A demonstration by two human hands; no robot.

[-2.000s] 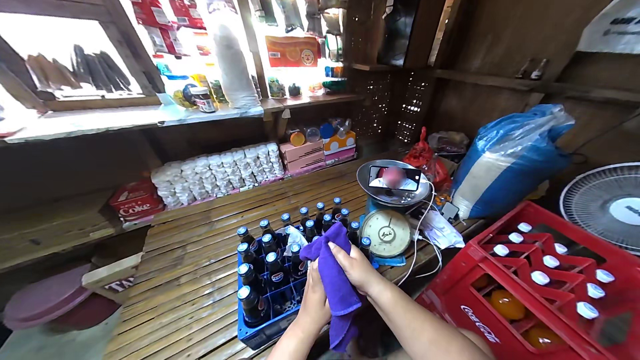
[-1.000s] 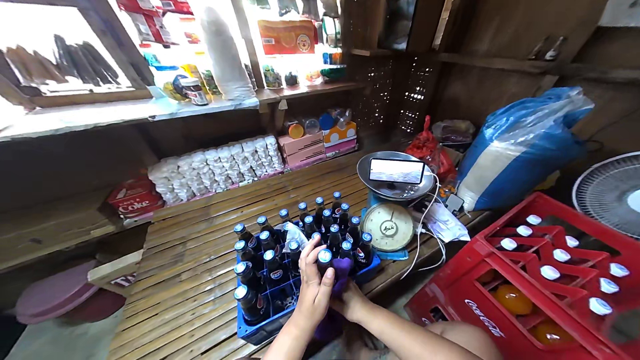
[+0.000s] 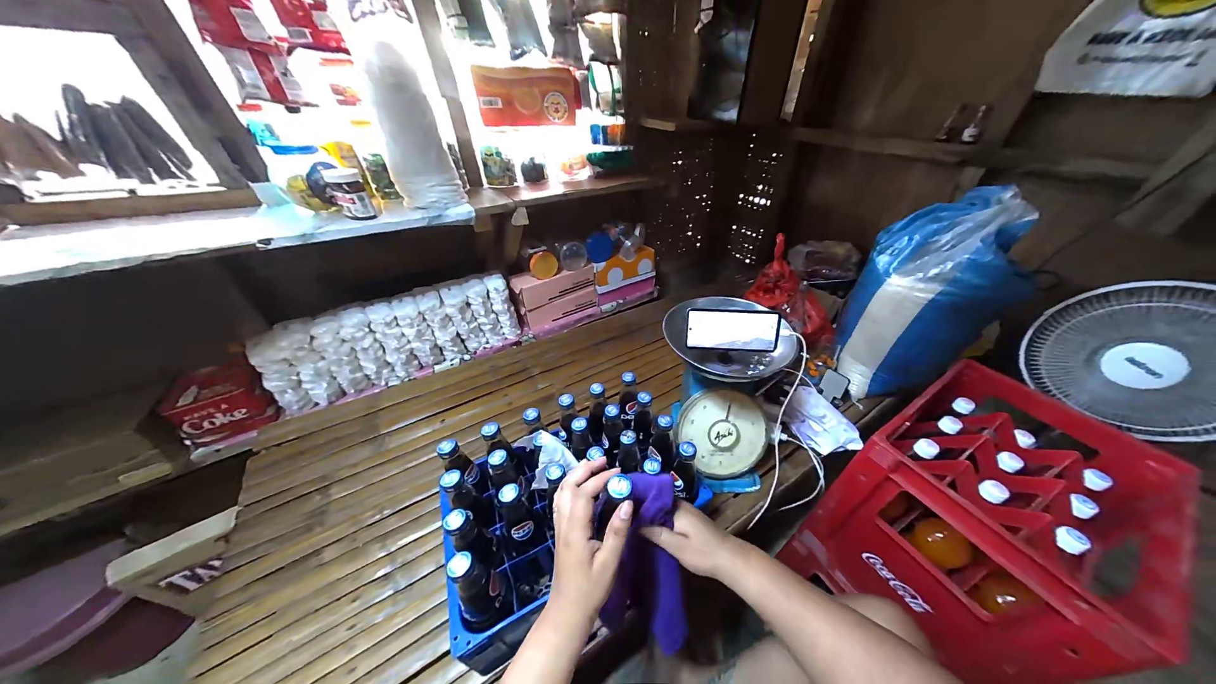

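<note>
My left hand (image 3: pixel 584 532) grips a dark glass Pepsi bottle (image 3: pixel 618 489) near its blue-and-silver cap, above the near right part of a blue plastic bottle crate (image 3: pixel 456 622). A purple cloth (image 3: pixel 655 570) hangs from my right hand (image 3: pixel 689 541), which presses it against the bottle's right side. Dark capped bottles (image 3: pixel 521 522) stand in the crate, with a crumpled white piece of plastic or paper (image 3: pixel 551 458) among them. The lower part of the bottle is hidden by my hand and the cloth.
Behind the crate's right side stands a dial scale (image 3: pixel 724 432) with a phone (image 3: pixel 732 330) on its pan and white cables beside it. A red Coca-Cola crate (image 3: pixel 855 560) with capped bottles is at the right, near a fan (image 3: pixel 1130 361). Bamboo slats (image 3: pixel 361 494) form the tabletop.
Two seconds ago both hands held the bunched purple cloth, with no bottle visible in them. Now a bottle cap shows between my left fingers, and the cloth lies at the bottle's right.
</note>
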